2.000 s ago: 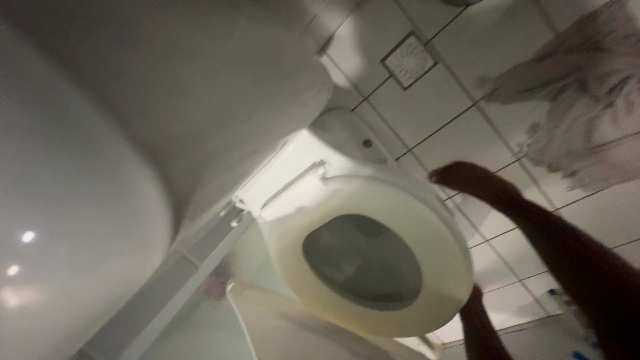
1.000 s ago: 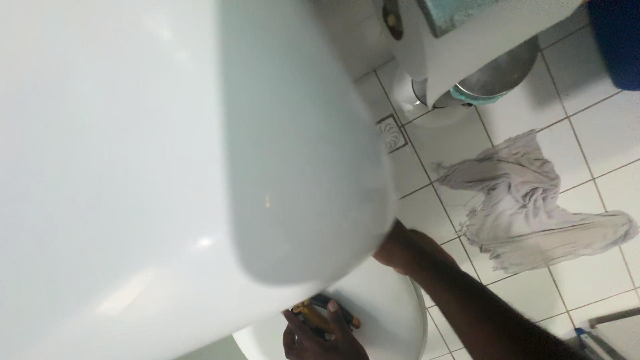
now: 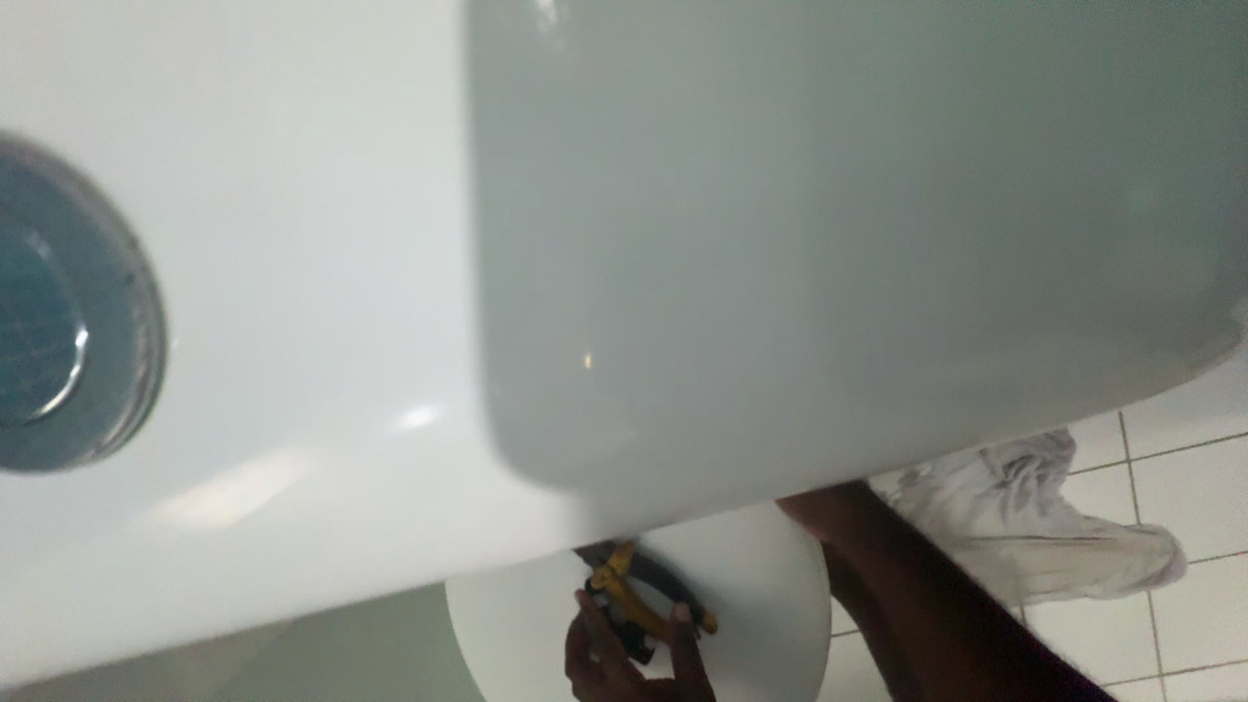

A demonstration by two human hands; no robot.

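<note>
Yellow-and-black pliers [image 3: 634, 595] are over the white toilet lid [image 3: 760, 575], low in the head view. The fingers and thumb of my left hand [image 3: 639, 653] lie on both sides of their handles, gripping them. Another dark tool part shows beside the handles, too blurred to name. My right forearm [image 3: 936, 585] comes up from the lower right, and the hand itself is hidden behind the edge of a large white ceramic fixture [image 3: 322, 244]. Whether that hand holds anything does not show.
The ceramic fixture fills most of the view, with a round metal fitting [image 3: 78, 302] at its left. A crumpled pale cloth [image 3: 1043, 526] lies on the white floor tiles [image 3: 1194, 507], right of the toilet lid and beyond my right forearm.
Two seconds ago the toilet's open seat showed; now its lid is down. The pliers, out of sight then, appear at my left hand from one second ago. The view has shifted strongly over the fixture.
</note>
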